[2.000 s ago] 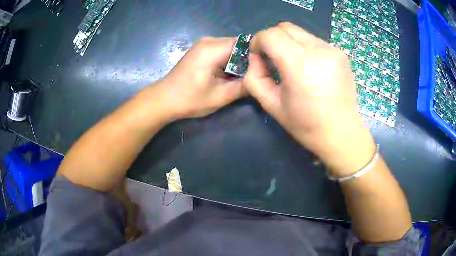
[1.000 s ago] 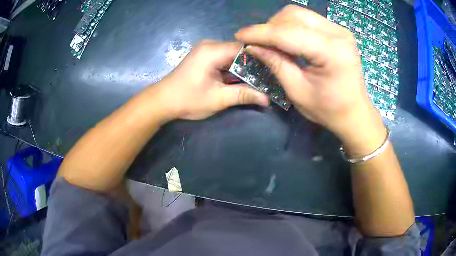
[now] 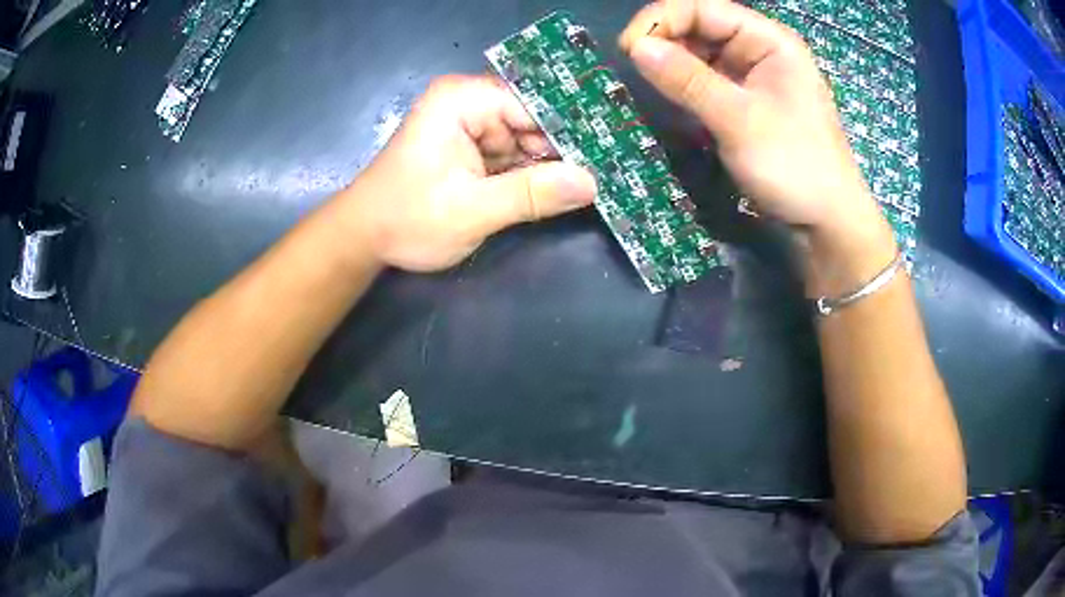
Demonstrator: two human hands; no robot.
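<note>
My left hand holds a green circuit board strip by its left long edge, thumb on top. The strip slants from upper left to lower right, with small silvery and dark parts and thin red lines on it. My right hand is raised to the right of the strip, apart from it. Its thumb and index finger pinch a tiny dark piece, too small to identify. A flat dark block lies on the bench just below the strip's lower end.
Rows of green circuit boards lie at the right, beside a blue bin with more strips. Narrow board strips lie upper left. A solder spool is at the left edge. A cream scrap lies at the front edge.
The strip has turned and now shows nearly its whole face. My right hand has moved off it, up and to the right. The dark block has come into view.
</note>
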